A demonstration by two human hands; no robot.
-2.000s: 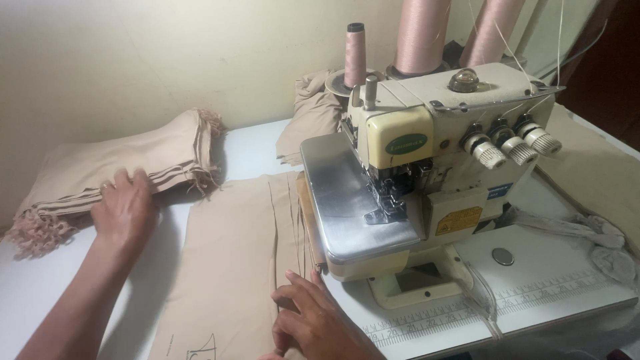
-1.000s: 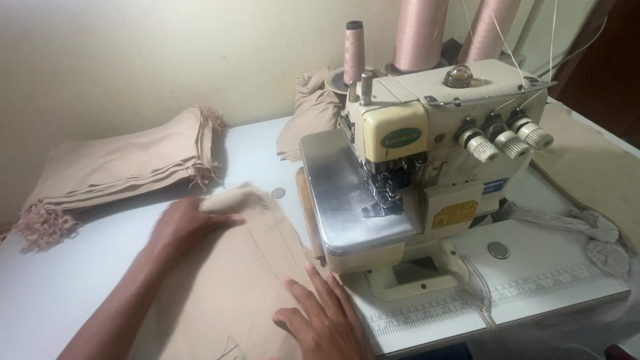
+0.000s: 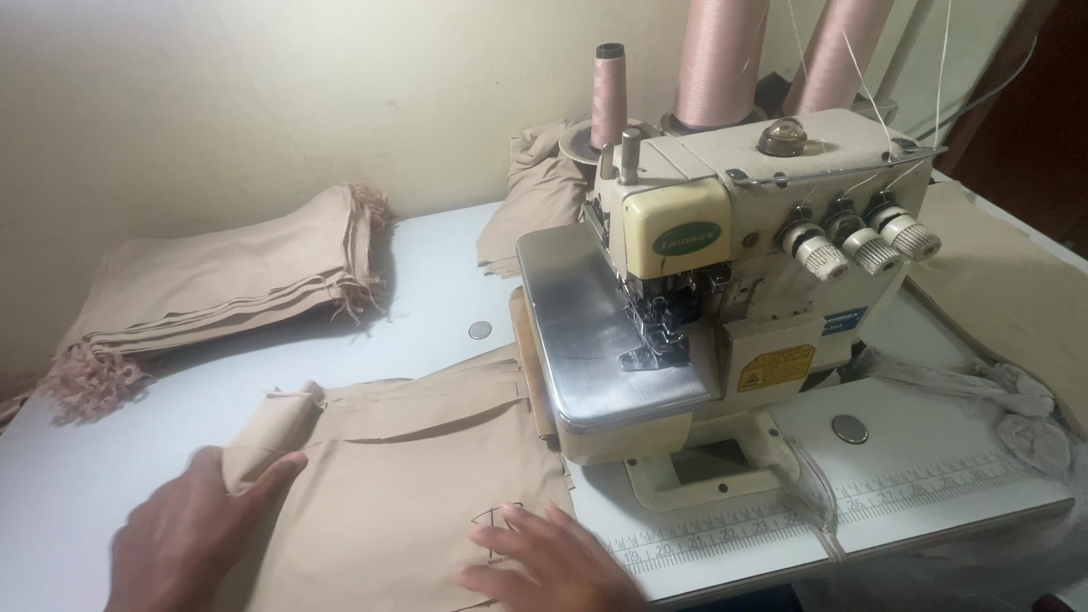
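Beige fabric pieces (image 3: 408, 484) lie on the white table, left of the overlock sewing machine (image 3: 680, 255). My left hand (image 3: 204, 518) grips their folded left edge between thumb and fingers. Over the lower right of the fabric, beside some dark pen marks, my right hand (image 3: 544, 561) is spread with its fingers apart and looks blurred; whether it touches the cloth cannot be told. The fabric's right edge reaches the machine's metal plate (image 3: 603, 331). No fabric shows under the presser foot (image 3: 654, 353).
A stack of beige fabric pieces (image 3: 229, 272) with pink thread ends lies at the back left. Crumpled beige cloth (image 3: 544, 195) and pink thread cones (image 3: 718, 68) stand behind the machine. A printed ruler (image 3: 731, 531) runs along the front edge; grey cloth (image 3: 960, 387) lies at right.
My left hand went from the back stack to the fabric in front, then nearer to me with its edge. The fabric now lies turned, its folded strip running crosswise. My right hand has moved nearer to me.
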